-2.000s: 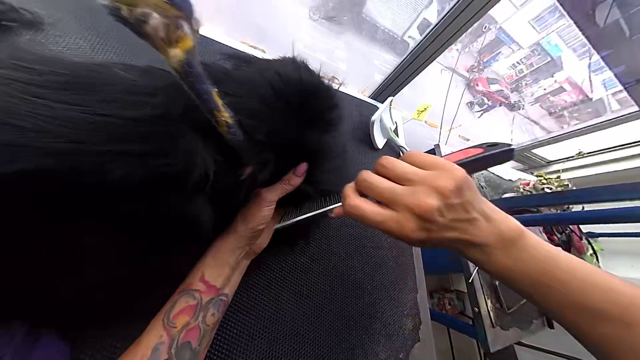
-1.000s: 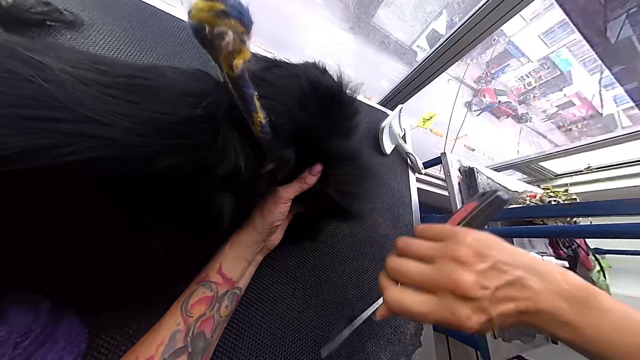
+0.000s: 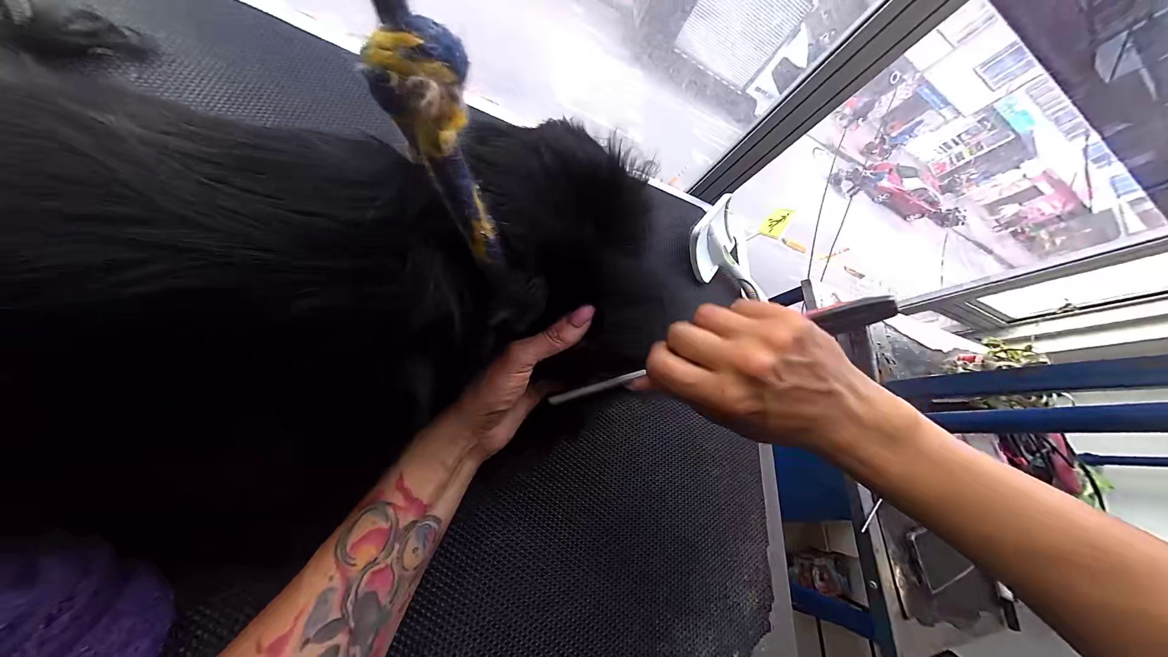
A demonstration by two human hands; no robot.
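Observation:
A black long-haired dog (image 3: 274, 265) is on a dark textured table mat (image 3: 630, 520), its head toward the window. A blue and yellow braided rope (image 3: 456, 182) comes down to its neck. My left hand (image 3: 525, 374) cups the underside of the dog's head, thumb raised, fingers partly hidden in the fur. Just right of it, my right hand (image 3: 744, 370) is closed around a grooming comb with a red and black handle (image 3: 858, 313). The comb's thin metal end (image 3: 598, 387) reaches left, against the fur beside my left fingers; its teeth cannot be made out.
A white and grey curved object (image 3: 716, 242) stands at the table's far right corner. Blue rails (image 3: 1040, 376) and a metal frame are beyond the right edge. A window (image 3: 912, 173) runs along the far side. Purple fabric (image 3: 82, 598) lies at the lower left.
My right hand moved away to the lower right with the comb between the two earlier frames, and is now back up and left near the dog's head. My left hand stays under the head.

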